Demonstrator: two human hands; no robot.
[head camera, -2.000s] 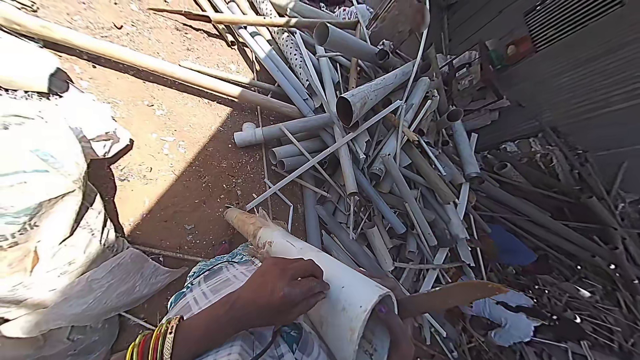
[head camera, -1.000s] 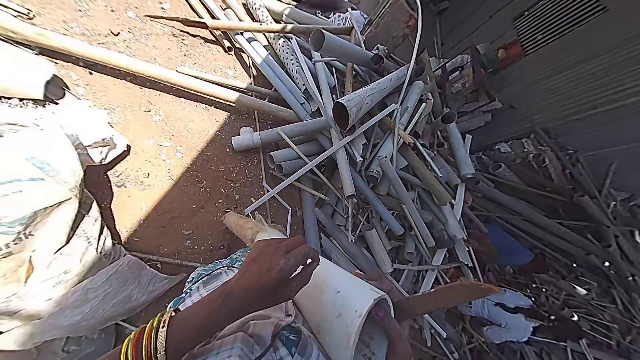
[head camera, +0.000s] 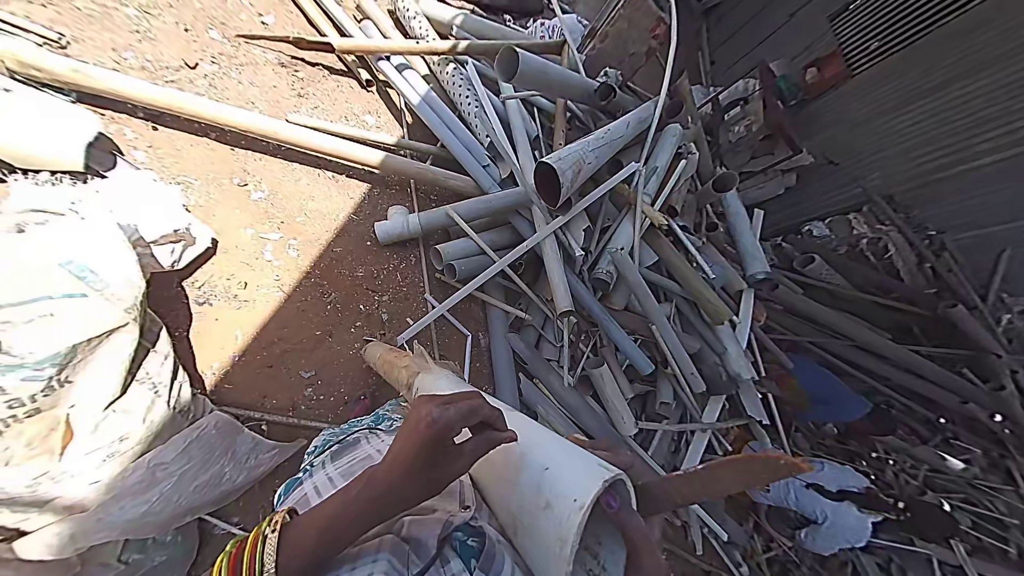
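A wide white plastic pipe (head camera: 536, 472) lies slanted over my lap, its open end toward me and a worn wooden pole end (head camera: 392, 364) sticking out of the far end. My left hand (head camera: 448, 440), with bangles at the wrist, is over the pipe's near left side, thumb and fingertips close together; whether anything small is between them cannot be told. My right hand (head camera: 632, 532) grips the rim at the open end, thumb inside and fingers partly hidden outside. A rusty flat blade (head camera: 728, 480) extends rightward beside that hand; its handle is hidden.
Beyond my lap lies a tangled heap of grey plastic pipes (head camera: 592, 160) and thin strips. White woven sacks (head camera: 72, 320) stand at the left. A long wooden pole (head camera: 240, 120) crosses the dirt ground. Corrugated metal sheeting (head camera: 904, 112) and a darker scrap pile (head camera: 880, 344) are on the right.
My left hand has shifted slightly leftward along the pipe, and its thumb and fingertips now stand out clearly. The right hand remains at the pipe's open end.
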